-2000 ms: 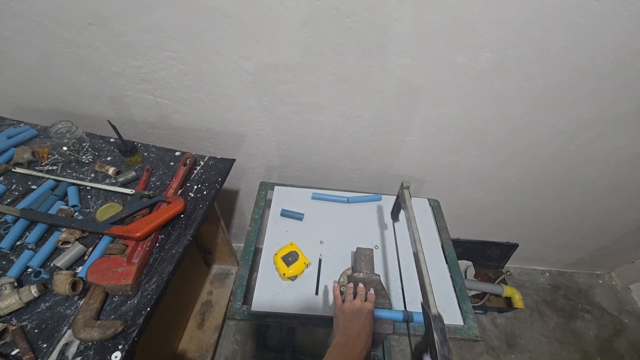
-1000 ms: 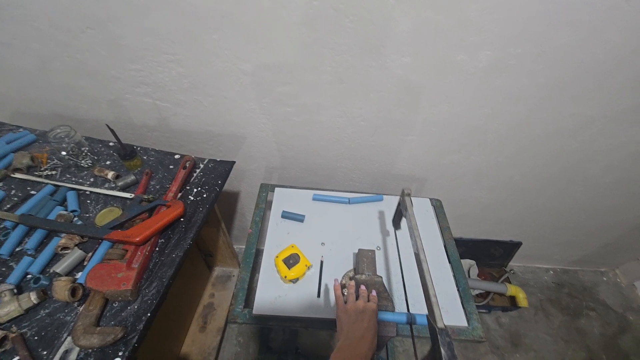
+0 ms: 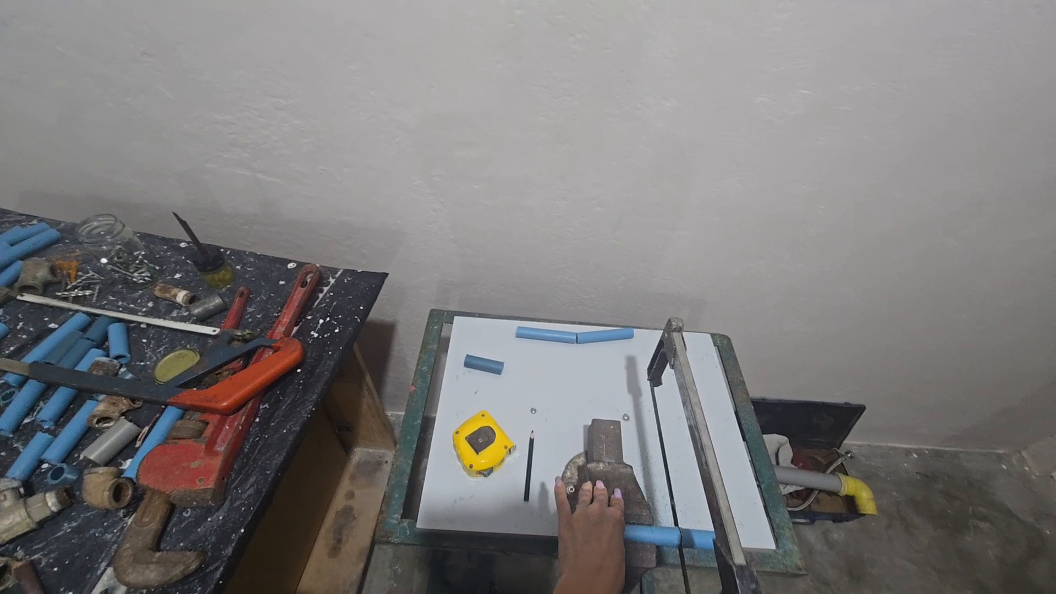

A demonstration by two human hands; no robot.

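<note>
My left hand rests flat with fingers spread on top of a metal bench vise. From the vise's right side a blue plastic pipe sticks out. A hacksaw stands across the pipe, its blade on it at what looks like a cut. The saw's handle and my right hand lie beyond the lower frame edge. On the white board are a yellow tape measure, a dark pencil, a short blue pipe piece and two longer ones end to end.
At left, a dark paint-spattered table holds a red pipe wrench, an orange-handled hacksaw, blue pipe pieces and metal fittings. An open toolbox with a grey pipe and yellow elbow sits on the floor at right. A wall stands behind.
The hacksaw has shifted a little over the pipe between frames. My left hand stays on the vise.
</note>
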